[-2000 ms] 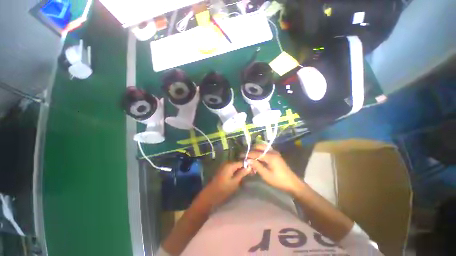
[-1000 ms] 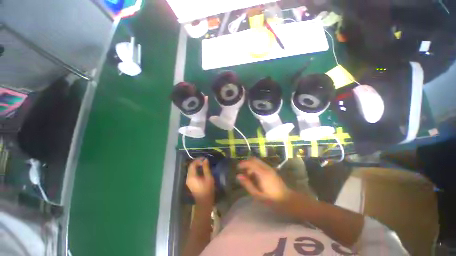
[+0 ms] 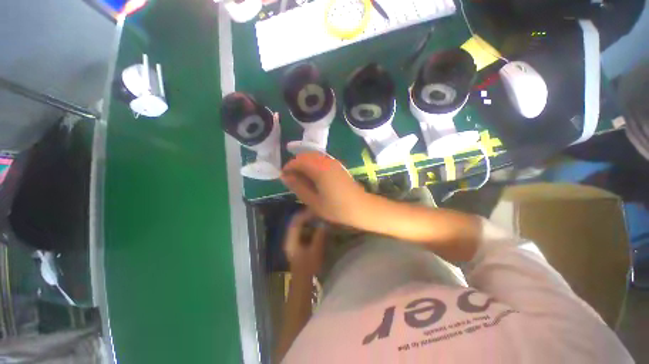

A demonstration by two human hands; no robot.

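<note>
Four security cameras with black faces and white stands stand in a row: the far left one (image 3: 250, 125), the second (image 3: 309, 96), the third (image 3: 369, 98) and the right one (image 3: 440, 84). My right hand (image 3: 322, 183) is blurred at the bench edge, just below the second camera's white foot; whether it holds anything cannot be told. My left hand (image 3: 304, 238) is lower, below the bench edge, blurred and partly in shadow, its fingers bent; its contents cannot be told. A white camera lead (image 3: 470, 189) hangs from the right camera.
A white keyboard (image 3: 299, 37) with a yellow tape roll (image 3: 346, 17) lies behind the cameras. A white mouse (image 3: 524, 89) and a yellow sticky note (image 3: 482, 52) are at right. A white part (image 3: 148, 91) stands on the left green bench. An open cardboard box (image 3: 569, 245) is below right.
My right hand has moved up and left to the second camera's foot. My left hand has moved slightly right and stays below the bench edge. The view has shifted, so the bench things sit higher.
</note>
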